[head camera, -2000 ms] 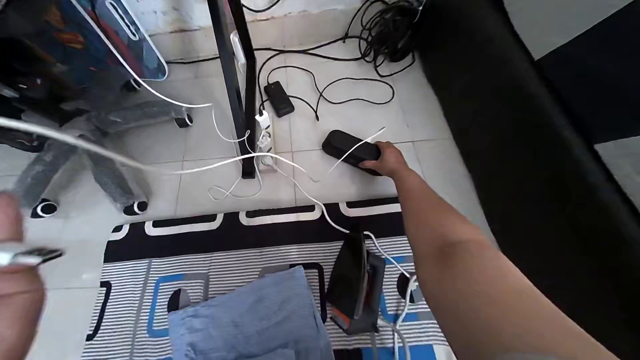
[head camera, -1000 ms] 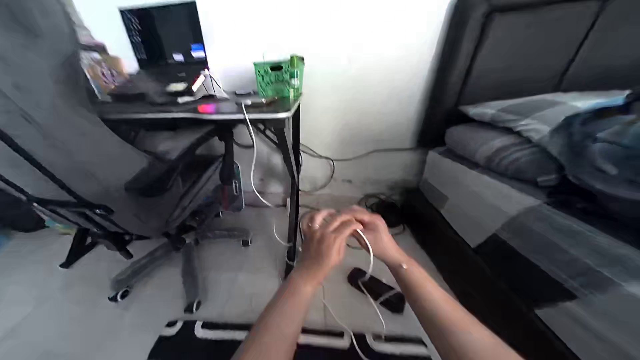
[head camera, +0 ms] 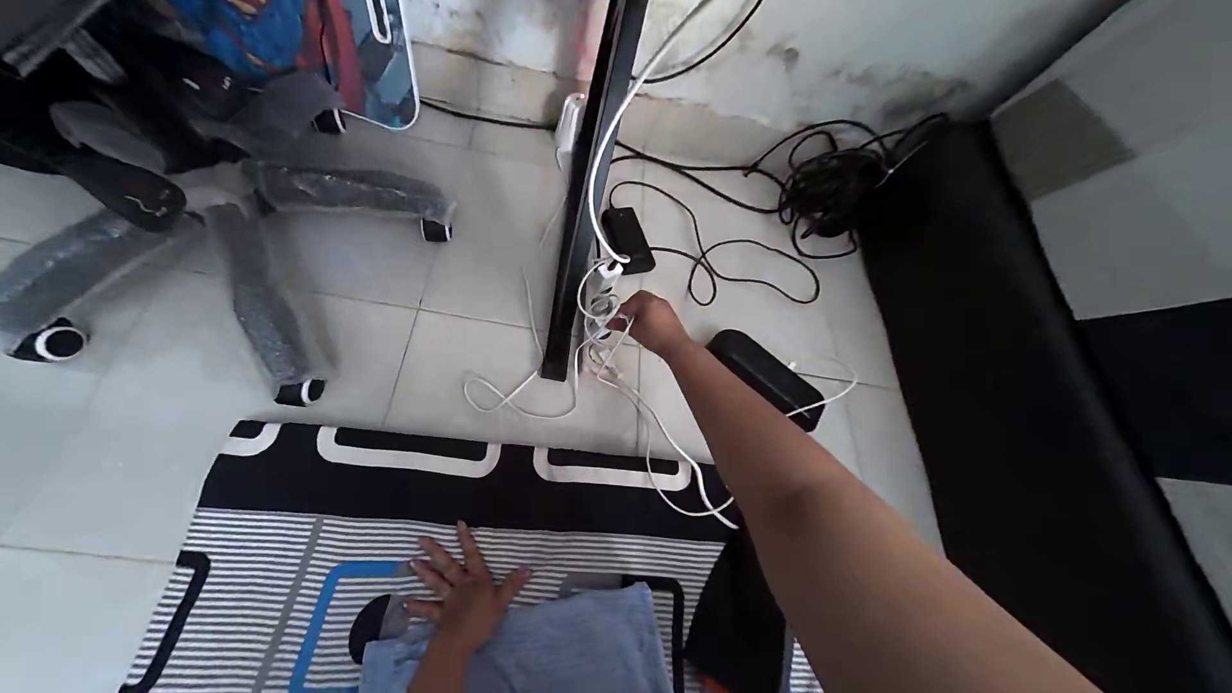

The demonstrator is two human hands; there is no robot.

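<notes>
My right hand [head camera: 647, 322] reaches to the foot of the black desk leg [head camera: 582, 212], its fingers closed on a thin white cable [head camera: 616, 348] among tangled white cables. Just beyond it is a white plug [head camera: 608, 274] with a thick white cable running up. My left hand [head camera: 469, 595] rests with fingers spread on the striped mat [head camera: 423, 491], beside blue-grey cloth over my leg [head camera: 577, 640]. A black oblong case or speaker [head camera: 767, 378] lies on the tiles right of my right hand, with a white cable across its end. A black power adapter [head camera: 628, 239] lies behind the leg.
On the left stands a wheeled chair base [head camera: 245, 289] in plastic wrap. Black cables lie coiled [head camera: 833, 192] near the wall. The dark bed side [head camera: 972, 385] runs along the right. A dark object [head camera: 736, 611] sits on the mat beside my right forearm.
My hands, together on a white cable a second ago, are now apart: the right is low by the desk leg, the left down on the mat. The view has tilted down strongly.
</notes>
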